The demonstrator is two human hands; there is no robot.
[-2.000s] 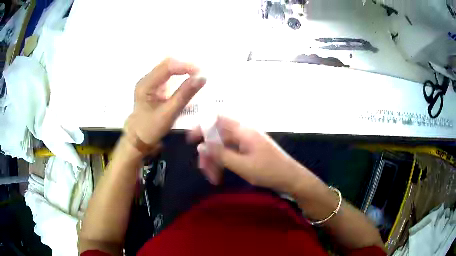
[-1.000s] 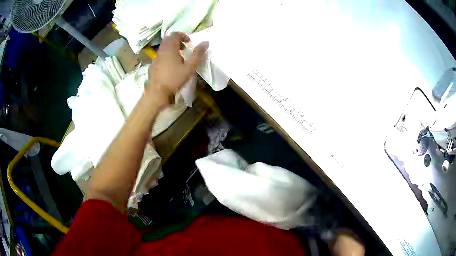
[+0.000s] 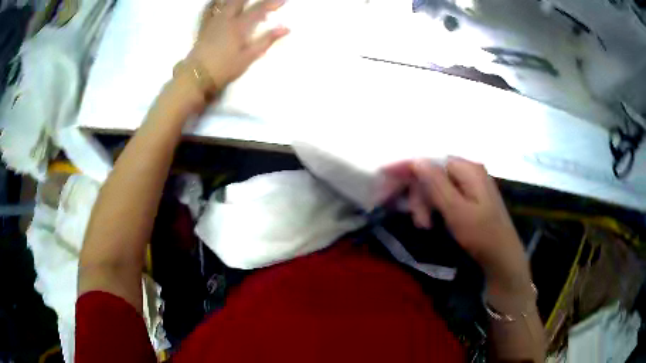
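Note:
My left hand (image 3: 234,39) is over the white table (image 3: 439,113) at the upper left, its fingers apart; glare hides whether cloth lies under it. My right hand (image 3: 453,191) is at the table's front edge, fingers curled on a corner of a white fabric piece (image 3: 340,170). More white cloth (image 3: 269,223) hangs over my lap below the table edge. A narrow white strip (image 3: 418,261) hangs below my right hand. The hands are somewhat blurred.
Black-handled scissors (image 3: 625,145) lie at the table's right end. Dark slim metal tools (image 3: 524,60) lie at the upper right. White fabric stacks (image 3: 42,106) are at the left, and another white bundle (image 3: 605,333) is at the lower right.
The view has swung back from the left cart to the table. My left hand has moved from the fabric stack onto the table. My right hand has come up to the table edge with white cloth.

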